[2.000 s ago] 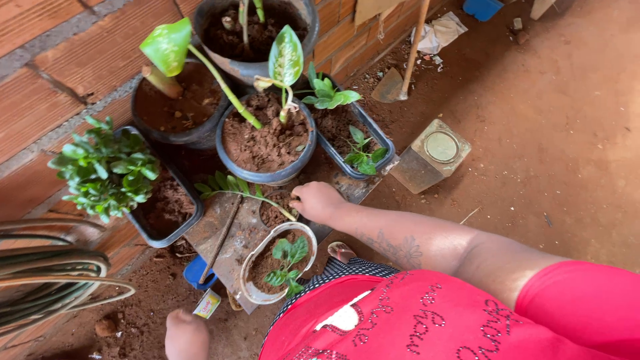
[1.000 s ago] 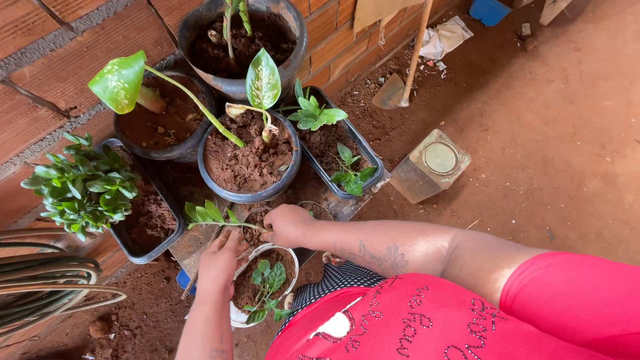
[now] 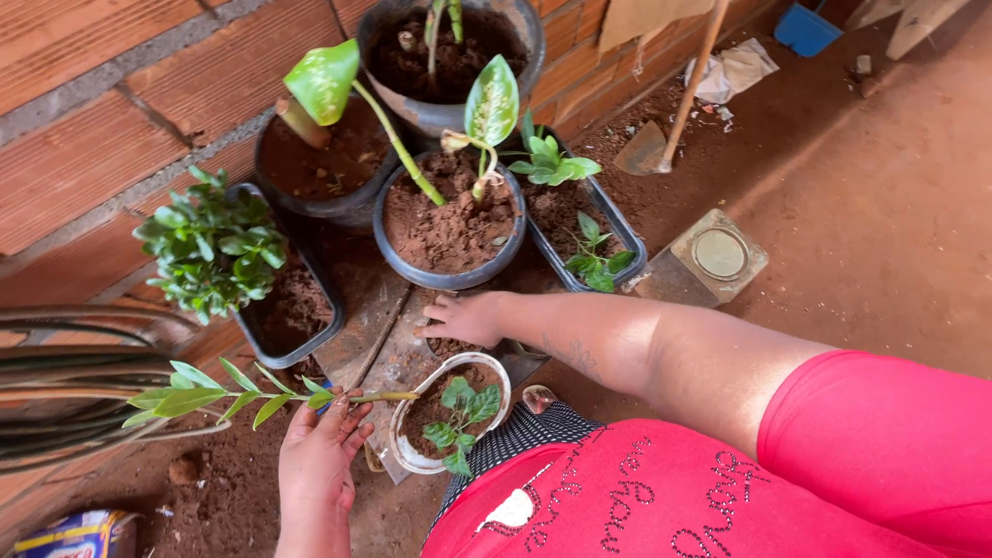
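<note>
My left hand (image 3: 325, 442) grips a leafy green plant cutting (image 3: 271, 397) near the bare end of its stem, which points toward a white oval pot (image 3: 403, 453) holding a small leafy plant. Over a small container of soil (image 3: 449, 346) my right hand (image 3: 465, 319) reaches with fingers spread, its fingertips at or just above the soil; part of the container is hidden by the hand. Just beyond it stands a round dark pot (image 3: 453, 277) of reddish soil with a variegated plant. A thin stick (image 3: 385, 333) lies on the board (image 3: 353, 329) between my hands.
Rectangular planters stand at left (image 3: 298, 353) and right (image 3: 620, 225). Two large pots (image 3: 341, 209) (image 3: 446, 116) are by the brick wall (image 3: 85, 170). A coiled hose (image 3: 70, 380) hangs at left. A square metal can (image 3: 717, 256) and a long-handled hoe (image 3: 647, 151) are at right.
My left hand has moved left, carrying the cutting away from the small soil container, where both hands were a second ago. My right hand has stayed there, its fingers now spread.
</note>
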